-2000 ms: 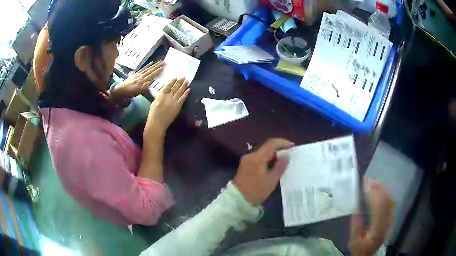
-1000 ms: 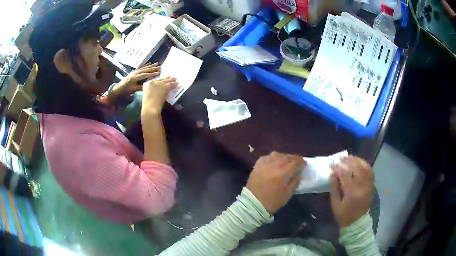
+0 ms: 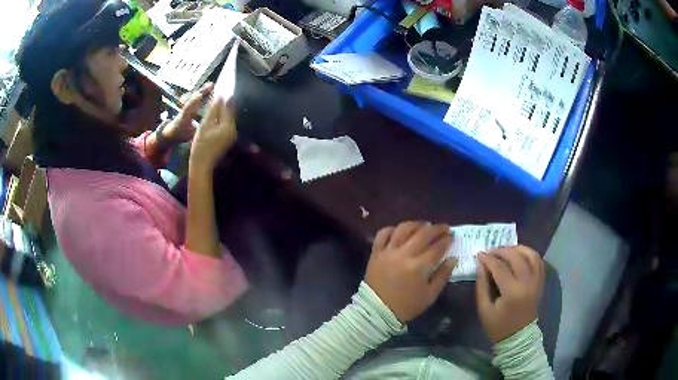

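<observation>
A folded leaflet (image 3: 483, 237), a small white printed rectangle, lies at the table's near right edge under both my hands. My left hand (image 3: 409, 271) holds its left end, with the fingers over the top. My right hand (image 3: 511, 286) holds its lower right part with bent fingers. Parts of the leaflet are hidden under the fingers. A stack of unfolded leaflets (image 3: 520, 89) leans on the right part of the blue tray (image 3: 453, 137). A pile of folded leaflets (image 3: 360, 68) lies at the tray's left end.
A coworker in a pink top (image 3: 141, 237) sits at the left, holding up a white sheet (image 3: 227, 74). White scrap paper (image 3: 325, 157) lies mid-table. A small divided carton (image 3: 268, 41) stands at the back. The tray holds a round tub (image 3: 434, 59); a clear bottle (image 3: 570, 26) stands behind the stack.
The leaflet has gone from a larger open sheet to a small rectangle lying low between my hands. My right hand has moved in onto it. The coworker has lifted the sheet off the table.
</observation>
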